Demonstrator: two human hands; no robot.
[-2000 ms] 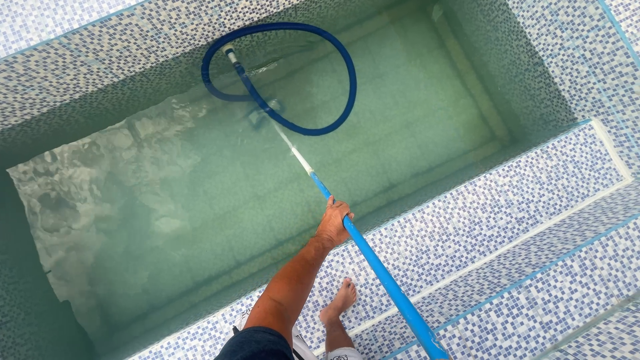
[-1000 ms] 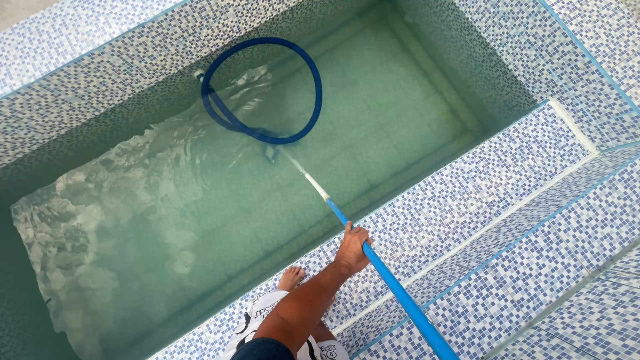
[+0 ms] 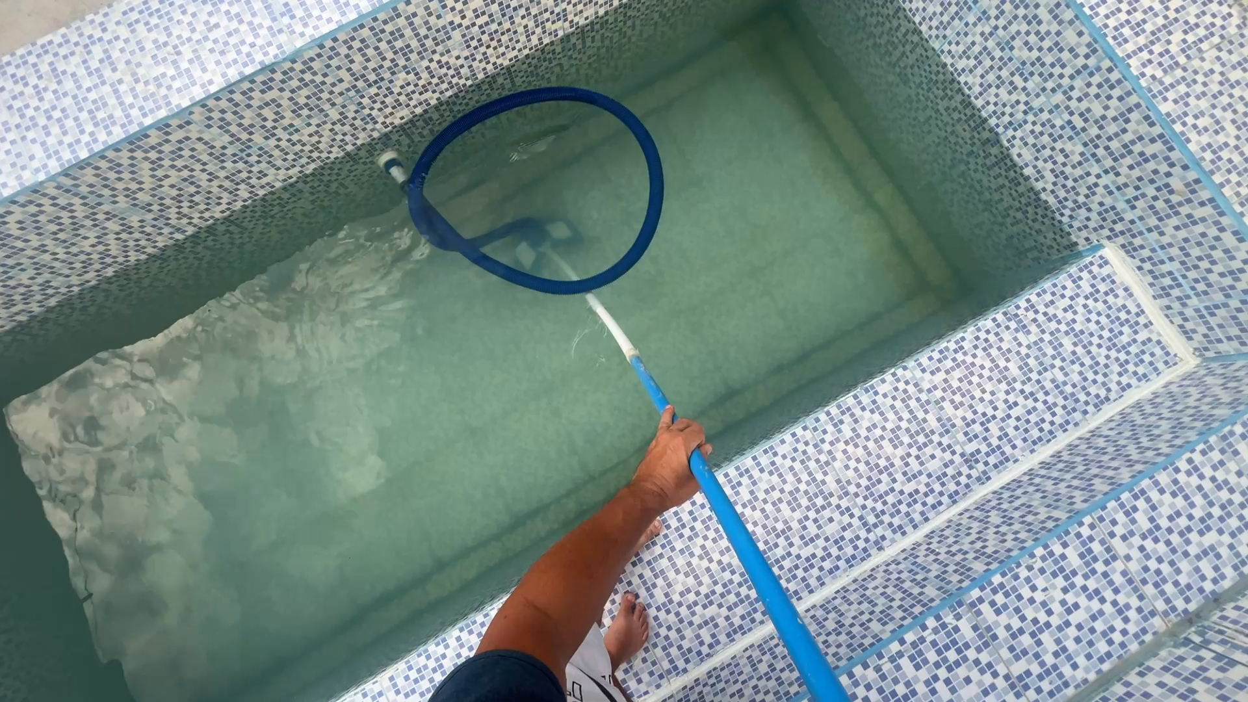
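My left hand (image 3: 673,456) is closed around a blue telescopic pole (image 3: 756,565), which runs from the lower right edge toward the water. The pole's white lower section (image 3: 611,327) enters the greenish pool water. At its submerged end, a pool vacuum head (image 3: 546,239) shows blurred under the surface. A dark blue hose (image 3: 655,185) loops above and around this end, partly in the water. Its light-coloured end fitting (image 3: 390,163) is near the far wall. My right hand is outside the view.
My bare feet (image 3: 627,629) stand on the mosaic-tiled ledge (image 3: 907,439) along the near side of the pool. A raised white edge and tiled steps (image 3: 1053,575) lie to the right. The tiled far wall (image 3: 244,146) borders the water, which carries bright reflections at left.
The hose loop has changed shape and position over the water. My left hand stays closed on the pole. My feet have shifted on the ledge, and both now show beside my arm.
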